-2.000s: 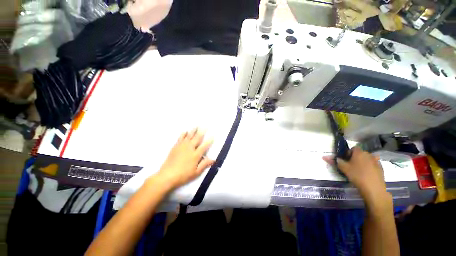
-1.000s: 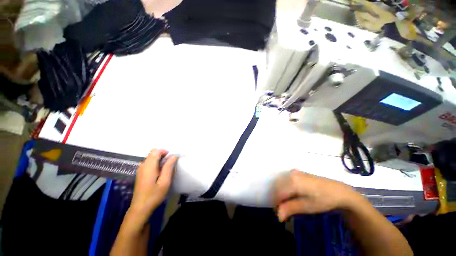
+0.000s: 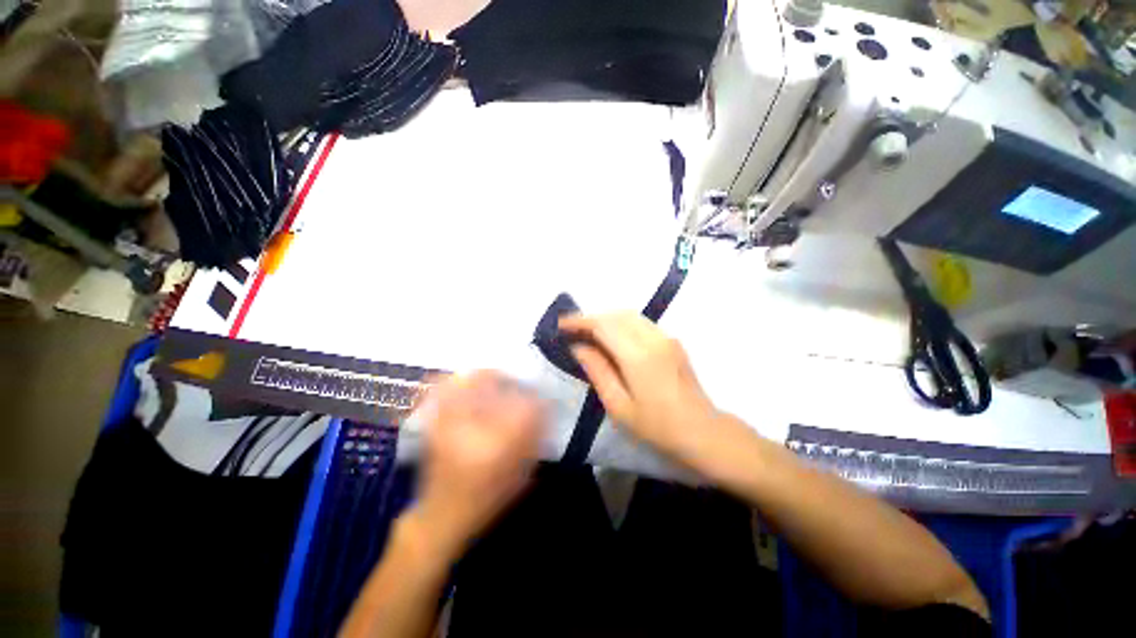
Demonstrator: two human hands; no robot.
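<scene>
My right hand (image 3: pixel 642 374) is over the middle of the table, its fingertips on a small black piece (image 3: pixel 557 334). My left hand (image 3: pixel 480 436) is blurred at the table's front edge; what it holds, if anything, cannot be made out. A narrow black strip (image 3: pixel 668 294) runs from the presser foot (image 3: pixel 729 224) of the sewing machine (image 3: pixel 785 137) towards the front edge, partly behind my right hand. A white cloth (image 3: pixel 530 374) lies under the strip and blends with the tabletop. Black-handled shears (image 3: pixel 937 343) lie right of the needle.
Bundles of small black pieces (image 3: pixel 224 187) lie at the left, with a stack of black panels (image 3: pixel 598 50) at the back. Plastic bags (image 3: pixel 175 62) are far left. A ruler (image 3: pixel 336 380) lines the front edge. A blue crate (image 3: pixel 312 536) is below.
The shears left my right hand and lie by the machine. My right hand moved left to the small black piece now showing. My left hand moved right. The camera view has shifted.
</scene>
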